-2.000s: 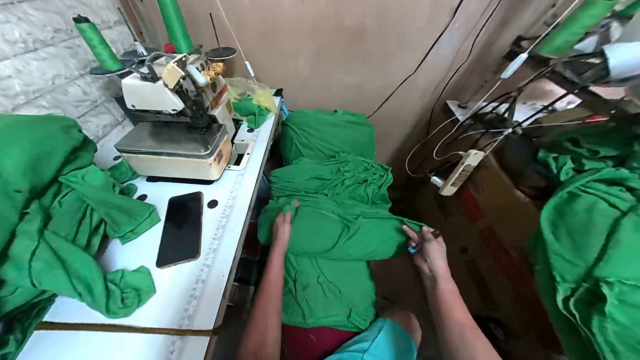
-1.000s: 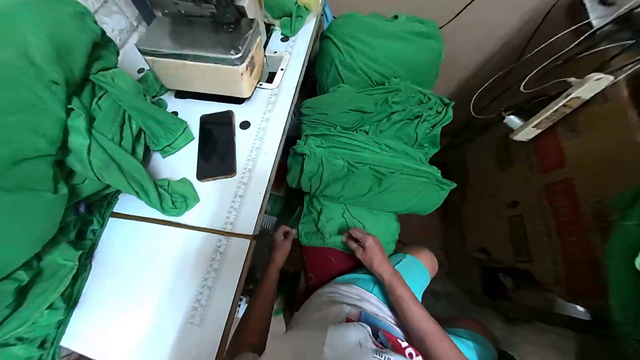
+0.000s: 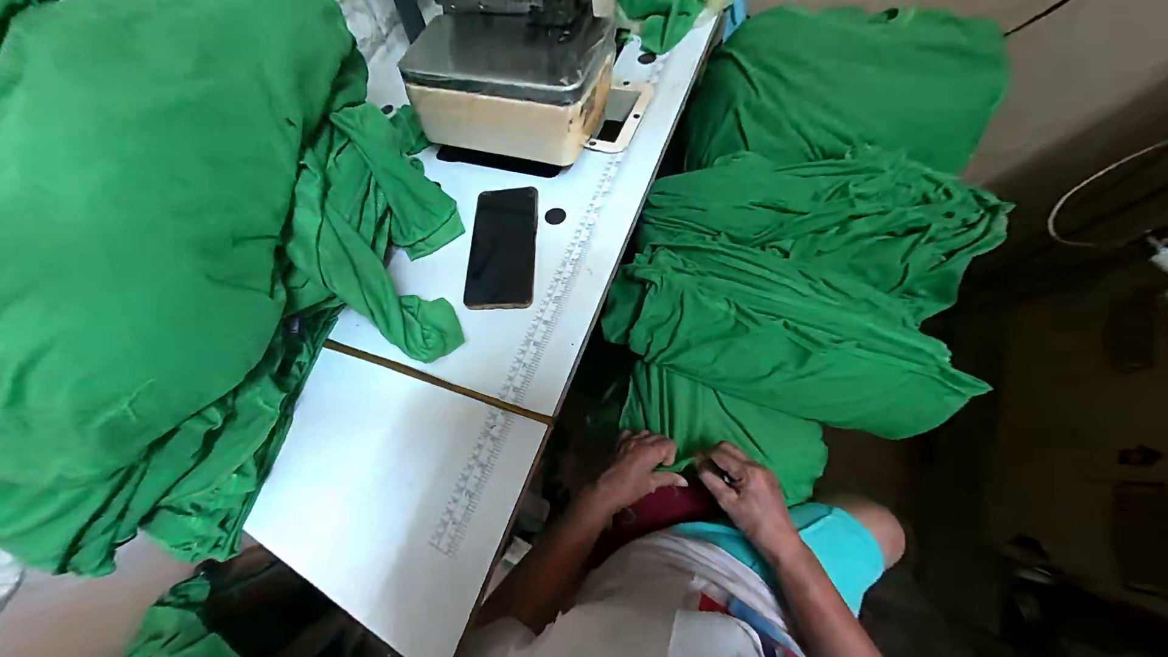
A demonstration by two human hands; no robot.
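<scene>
Green knit fabric pieces point(image 3: 785, 338) lie in a loose, overlapping row to the right of the sewing table. My left hand point(image 3: 641, 464) pinches the near edge of the closest green piece point(image 3: 730, 415) above my lap. Just to its right, my right hand point(image 3: 737, 484) grips the same edge between thumb and fingers, with a small dark object at the fingers that I cannot make out. Dark red cloth point(image 3: 671, 511) shows beneath both hands.
An overlock sewing machine point(image 3: 511, 82) stands at the back of the white table point(image 3: 392, 474), which bears a printed ruler. A smartphone point(image 3: 501, 248) lies near it. A large green fabric heap point(image 3: 146, 237) covers the left side. A white cable point(image 3: 1072, 205) hangs at right.
My hands have come off the middle fabric piece, where they were spread wide two seconds ago, and moved close together at the nearest piece's edge. The view has tilted down.
</scene>
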